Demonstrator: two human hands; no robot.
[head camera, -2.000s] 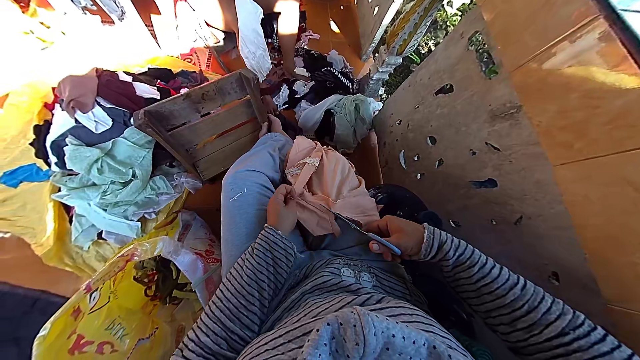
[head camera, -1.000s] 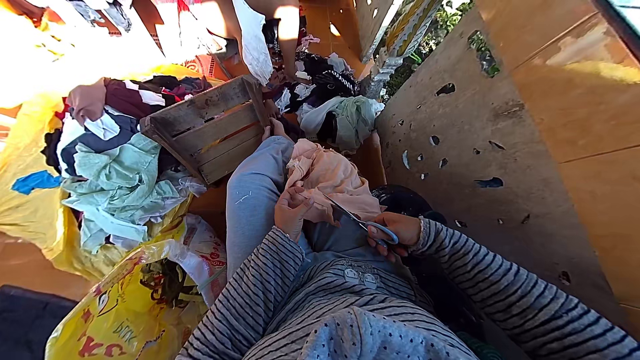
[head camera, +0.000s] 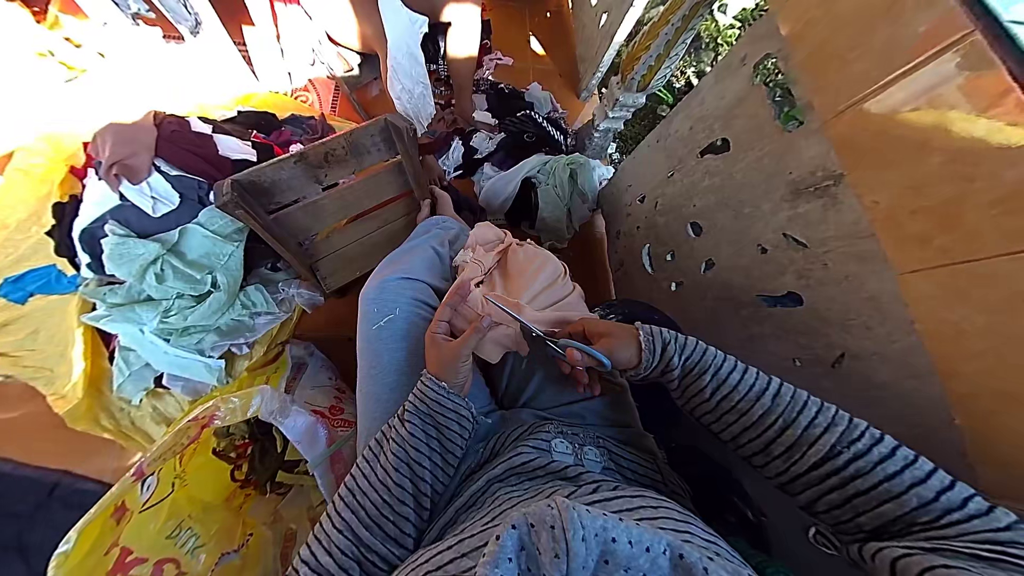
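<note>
A peach fabric piece (head camera: 536, 280) lies bunched over my lap, on grey trousers (head camera: 400, 320). My left hand (head camera: 458, 344) pinches its left edge between thumb and fingers. In my right hand (head camera: 596, 348) are scissors (head camera: 582, 350) with blue-grey handles; their blades point up and left, over the lower part of the fabric. Whether the blades are parted is hard to tell.
A wooden crate (head camera: 336, 200) stands tilted beyond my knee. Mixed clothes (head camera: 172, 280) are heaped at left, above a yellow plastic bag (head camera: 216, 496). More cloth (head camera: 560, 192) lies ahead, near another person's arms (head camera: 464, 64). A board with holes (head camera: 752, 264) stands at right.
My left hand has shifted its hold along the fabric's edge, its fingers now more extended. The scissors stay in my right hand, and the fabric's folds have changed shape.
</note>
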